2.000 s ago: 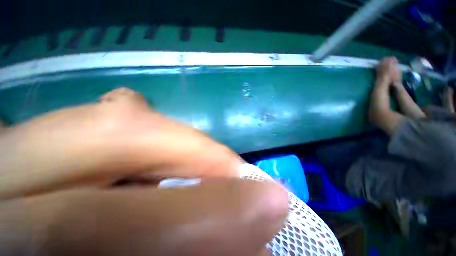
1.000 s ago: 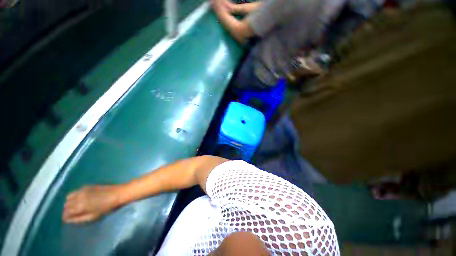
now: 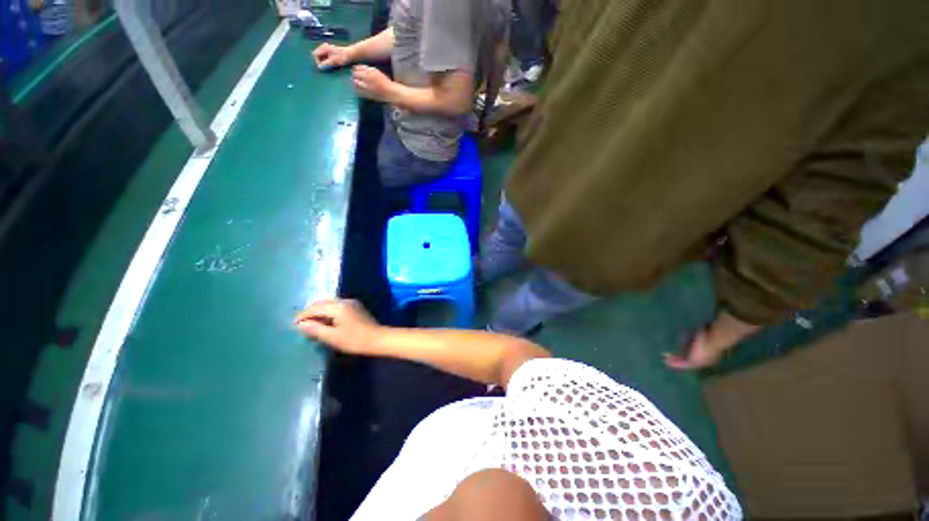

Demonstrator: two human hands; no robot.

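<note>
My right hand (image 3: 341,326) rests on the near edge of the glossy green workbench top (image 3: 219,336), left of centre. Its fingers are loosely curled, slightly apart, and no object shows in it. My bare forearm runs back to a white mesh sleeve (image 3: 601,438). My left hand is not in view. A blurred skin-coloured shape at the bottom edge cannot be identified. Faint scuffs show on the bench top.
A white edge rail (image 3: 122,305) with a grey support post (image 3: 168,81) borders the conveyor belt. A bright blue plastic stool (image 3: 428,259) stands beside the bench. A neighbour (image 3: 433,92) sits beyond it. A person in olive-brown (image 3: 662,132) bends near a brown carton (image 3: 815,417).
The view has swung right, bringing the bending person and carton into fuller view. My right hand has moved from well onto the bench top to its near edge.
</note>
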